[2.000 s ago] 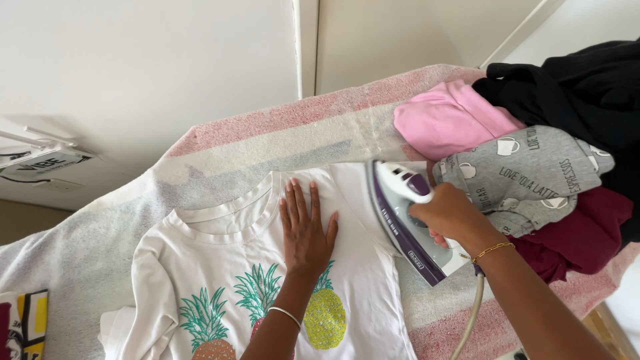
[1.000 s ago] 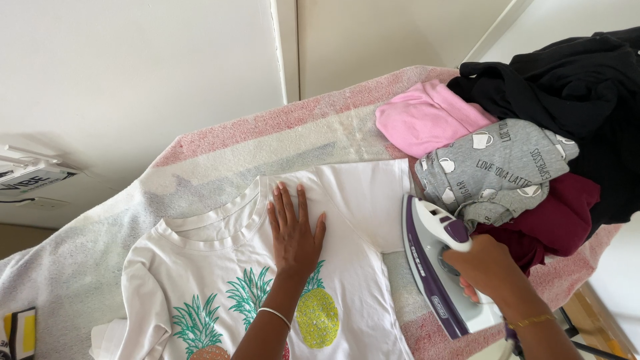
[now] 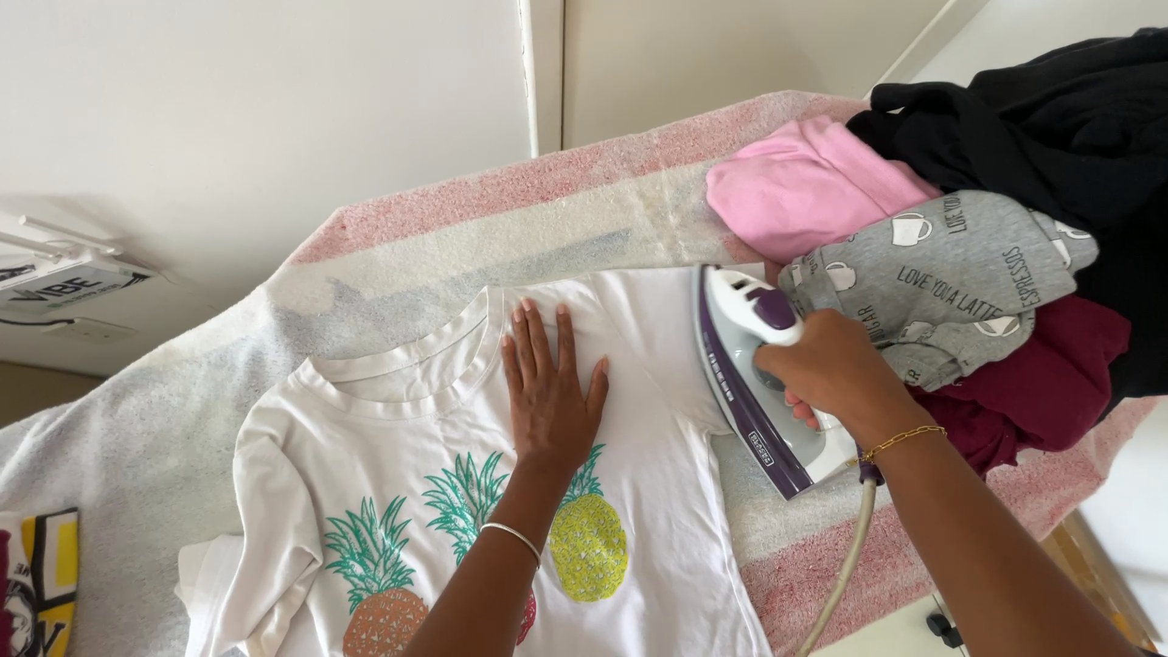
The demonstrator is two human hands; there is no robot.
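A white T-shirt (image 3: 657, 456) printed with pineapples lies spread on a striped towel (image 3: 420, 210) that covers an ironing board. My left hand (image 3: 552, 392) rests flat on the shirt beside the neckline, fingers slightly apart. My right hand (image 3: 830, 370) grips the handle of a purple and white steam iron (image 3: 757, 401), whose front part is over the shirt's sleeve at the right. The rear of the iron reaches past the sleeve, above the towel. The iron hides much of the sleeve's end. A beige cord (image 3: 844, 566) hangs from the iron's rear.
Pink (image 3: 812, 187), printed grey (image 3: 949, 274), maroon (image 3: 1049, 383) and black (image 3: 1058, 119) garments are heaped right of the iron. Folded printed cloth (image 3: 55, 575) lies at the lower left. A white router-like device (image 3: 68, 278) is on the wall at the left.
The iron in my right hand has moved from beside the sleeve's end a second ago back onto the sleeve. My left hand stays on the shirt near the neckline.
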